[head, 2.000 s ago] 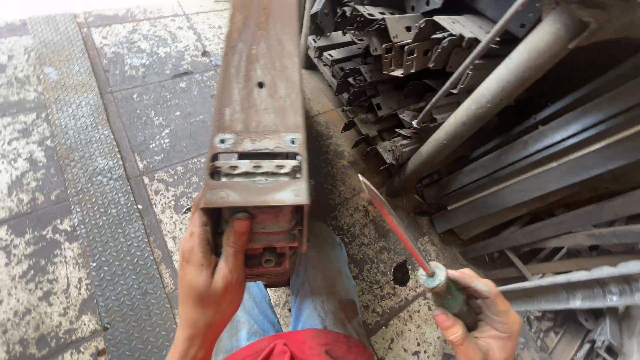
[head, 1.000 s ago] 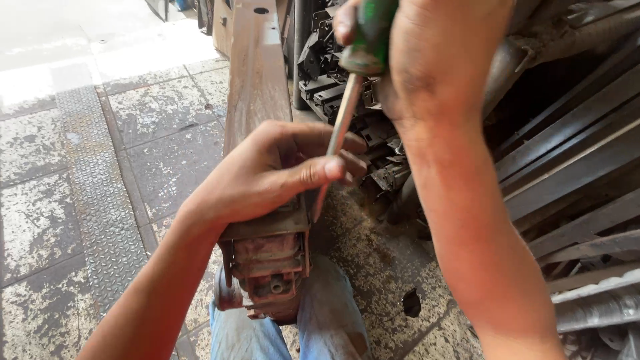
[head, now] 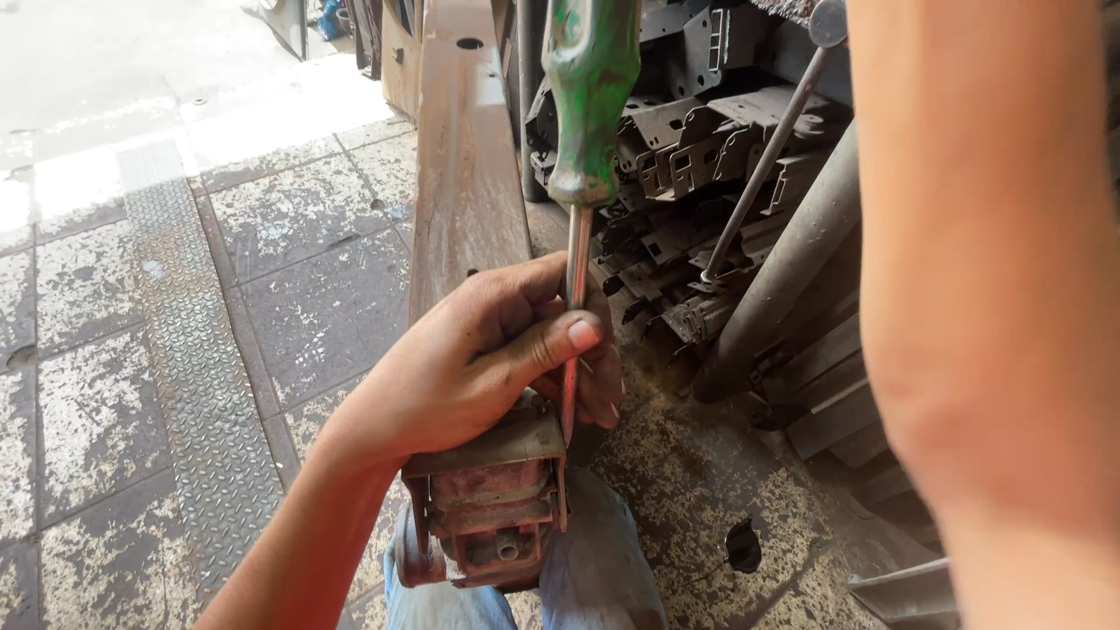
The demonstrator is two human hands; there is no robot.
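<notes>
A green-handled screwdriver (head: 592, 101) stands nearly upright, its shaft held between the thumb and fingers of my left hand (head: 525, 350). Its tip meets the right side of the reddish, worn metal assembly (head: 490, 516) at the near end of a long metal beam (head: 464, 166). That end lies over my knees, in blue jeans. My right forearm crosses the right edge of the view; the right hand itself is out of frame above.
Stacked metal brackets (head: 682, 166) fill the space right of the beam. A thick round post (head: 787, 254) leans there, beside long metal profiles (head: 840, 385). A tread-plate strip (head: 210, 385) runs along the worn tiled floor at left.
My left hand has moved from the beam's end to the screwdriver's shaft. My right hand, seen earlier with the screwdriver at lower right, has gone up out of view. The view has tilted.
</notes>
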